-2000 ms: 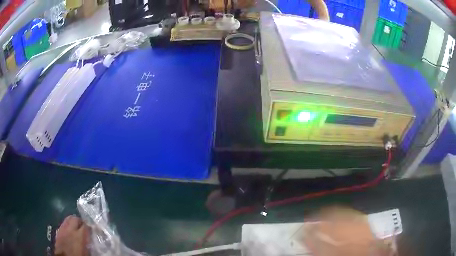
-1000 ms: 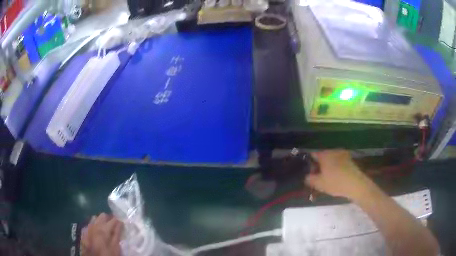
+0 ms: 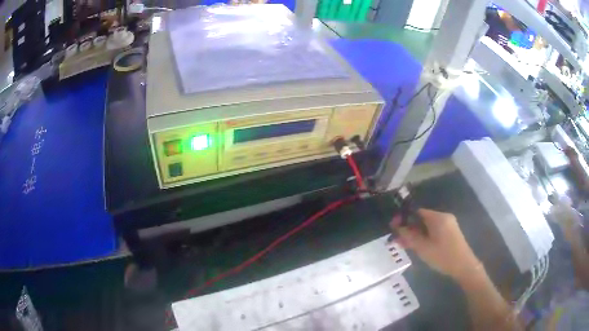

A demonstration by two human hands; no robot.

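Note:
Two white power strips (image 3: pixel 290 284) lie side by side at the bottom centre, with slots at their right ends. My right hand (image 3: pixel 429 236) holds a dark pen-like probe (image 3: pixel 408 210) at the slotted end of the upper strip; whether its tip touches cannot be told. My left hand is out of the picture; a bit of clear plastic bag (image 3: pixel 27 311) shows at the lower left edge. The beige tester (image 3: pixel 265 145) stands behind, with a green light, a dark display and a red lead (image 3: pixel 284 240) running from its front to the left behind the strips.
Stacked white strips (image 3: pixel 507 203) with cords lie at the right. A metal post (image 3: pixel 416 123) with thin dark wires stands right of the tester. A blue mat (image 3: pixel 58 174) is at the left. A pale tape ring (image 3: pixel 129 59) sits left of the tester. Part of another person shows at the right edge.
The view has swung to the right. My right hand has moved from behind the strips to their slotted end, with the dark probe in it. My left hand has left the picture.

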